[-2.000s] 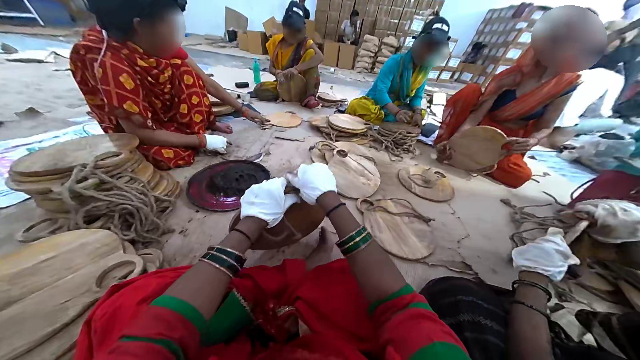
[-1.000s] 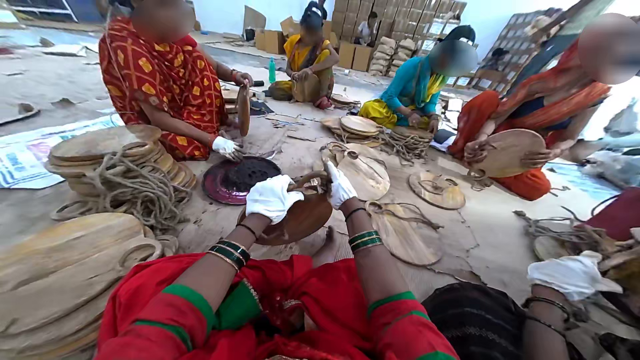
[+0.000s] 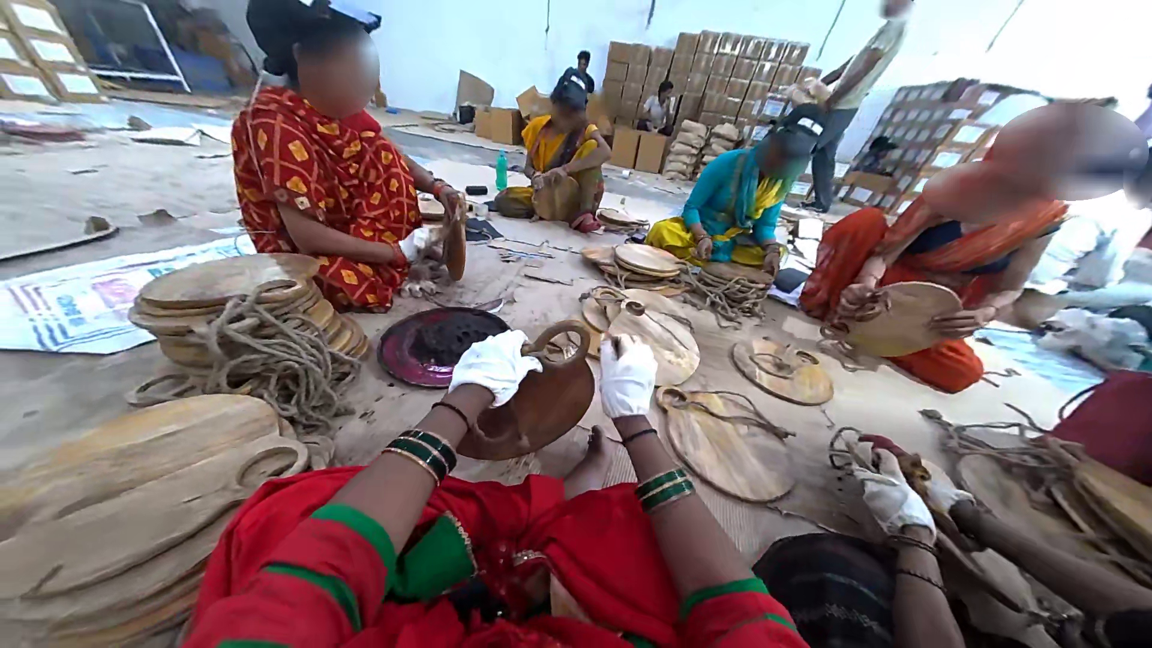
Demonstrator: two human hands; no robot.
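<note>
A round dark brown wooden board with a ring handle stands tilted in front of me. White-gloved, my left hand grips its upper left edge beside the ring. My right hand, gloved too, is closed at the right of the ring; whether it pinches something small is unclear. Just beyond my left hand lies a dark red round tray holding a dark substance. Paler round boards, one with a rope on it, lie on the floor beyond my right hand.
Stacked boards with a rope bundle and a lower stack stand at left. A co-worker's gloved hand is close at right. Several seated people handle boards ahead. Cartons are piled behind.
The dark board is turned more upright, its ring now showing between my hands. The co-worker at left holds a board upright, whereas two seconds ago that person's arm reached toward the floor.
</note>
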